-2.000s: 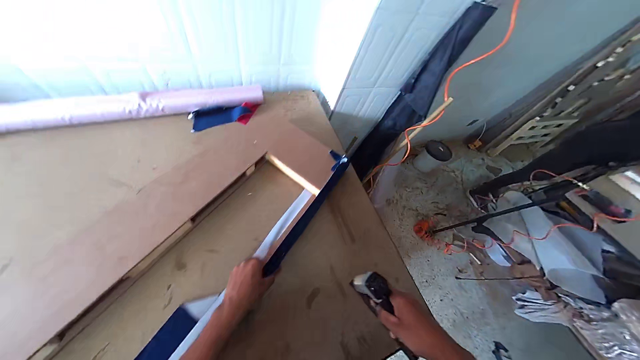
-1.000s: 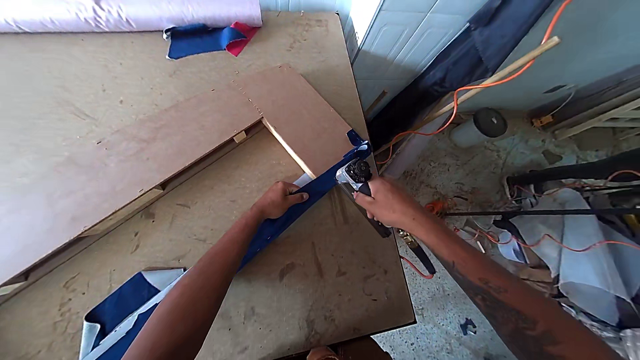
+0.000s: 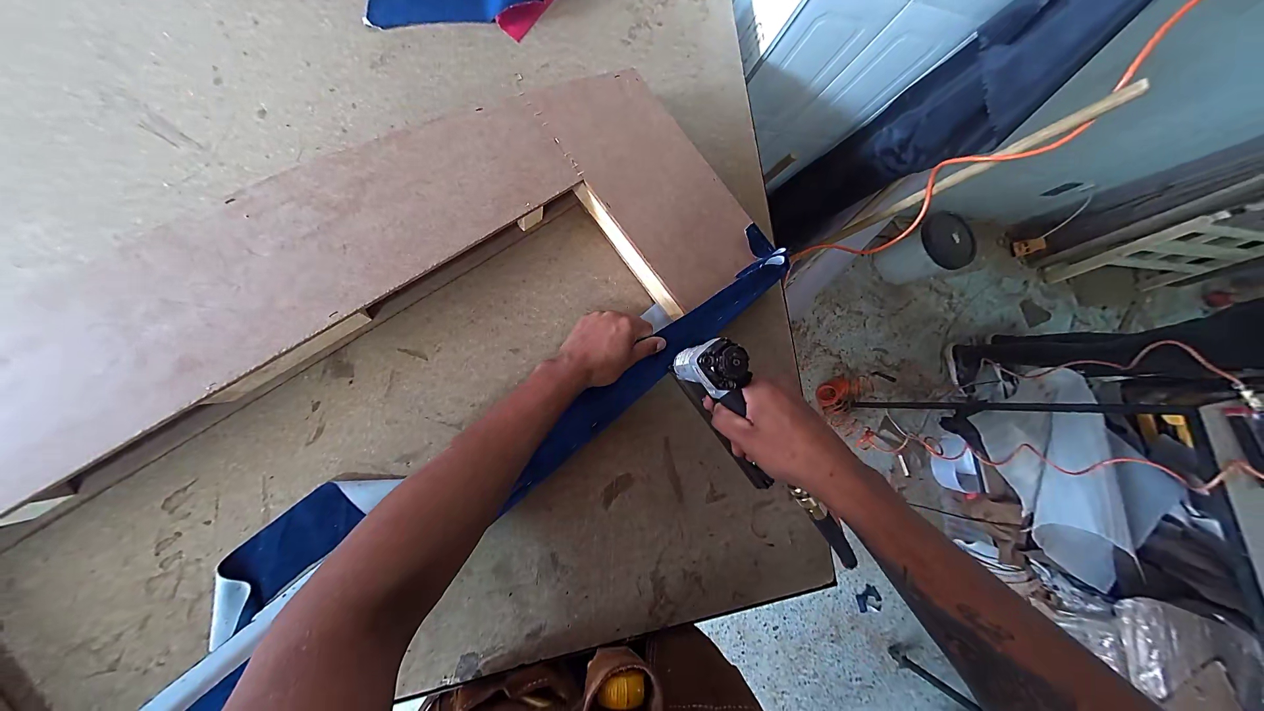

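My left hand [image 3: 610,348] grips the blue fabric strip [image 3: 583,425] where it lies along the end of a wood-and-panel frame [image 3: 652,178]. A pneumatic staple gun [image 3: 713,367] is in my right hand [image 3: 775,427], its nose at the strip's edge just right of my left thumb. From the frame's right corner, where the fabric is bunched, the strip runs down to the left under my left forearm. Its loose end, blue with a pale backing, lies folded on the worktable [image 3: 612,553]. A row of staples crosses the panel's joint.
Blue and red fabric scraps [image 3: 444,10] lie at the table's far edge. Beyond its right edge are an orange air hose [image 3: 928,202], a wooden stick [image 3: 1027,143], a bucket [image 3: 928,247] and piles of sheeting [image 3: 1066,474] on the littered floor. A tool pouch [image 3: 622,681] shows at the bottom.
My right hand has brought the staple gun from beside the frame up to the fabric strip. My left hand has moved along the strip towards the frame's right corner. The view has shifted closer.
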